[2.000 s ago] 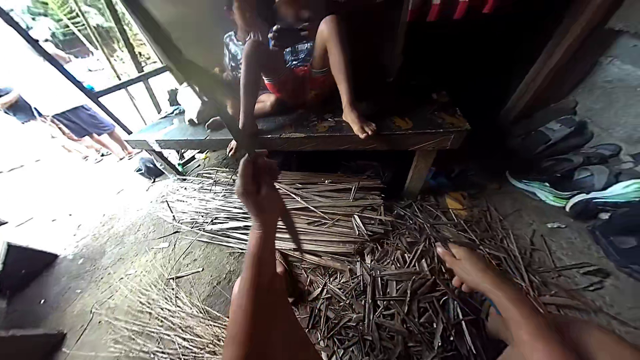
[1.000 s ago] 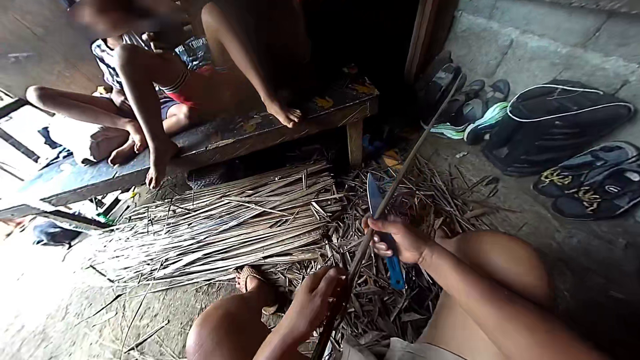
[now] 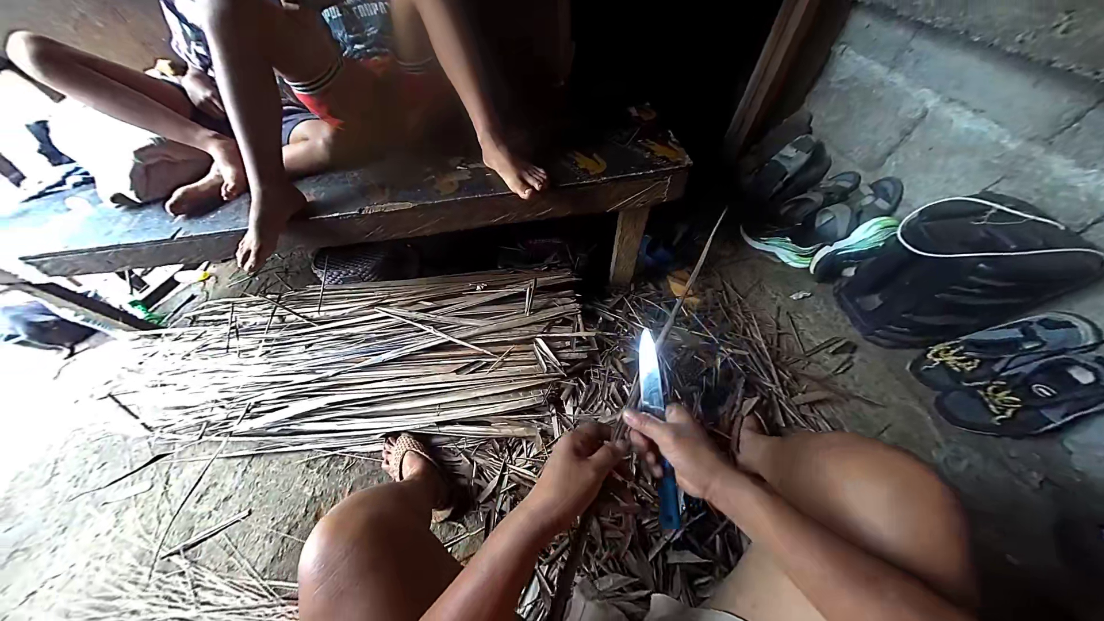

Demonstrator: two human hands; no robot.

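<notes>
My right hand [image 3: 681,448] is closed around a knife with a blue handle [image 3: 670,504]; its bright blade [image 3: 649,371] points up and away from me. My left hand [image 3: 582,466] pinches a long dry leaf strip [image 3: 693,280] close beside the right hand. The strip slants up to the right behind the blade, and its lower part hangs between my knees. Below both hands lies a heap of short brown leaf scraps [image 3: 638,552]. A layer of long pale dry strips [image 3: 371,371] is spread on the ground to the left of the heap.
A low wooden bench [image 3: 483,205] stands ahead, with people's bare legs and feet on it. Sandals [image 3: 1018,371], a black bag with a white cord [image 3: 957,276] and more footwear [image 3: 849,203] lie at the right by a concrete block wall [image 3: 975,103]. Thin pale slivers [image 3: 198,586] lie at the lower left.
My left hand, raised high with the strip two seconds ago, is now low beside my right hand. Since one second ago the hands have come closer together. The view has swung to the right.
</notes>
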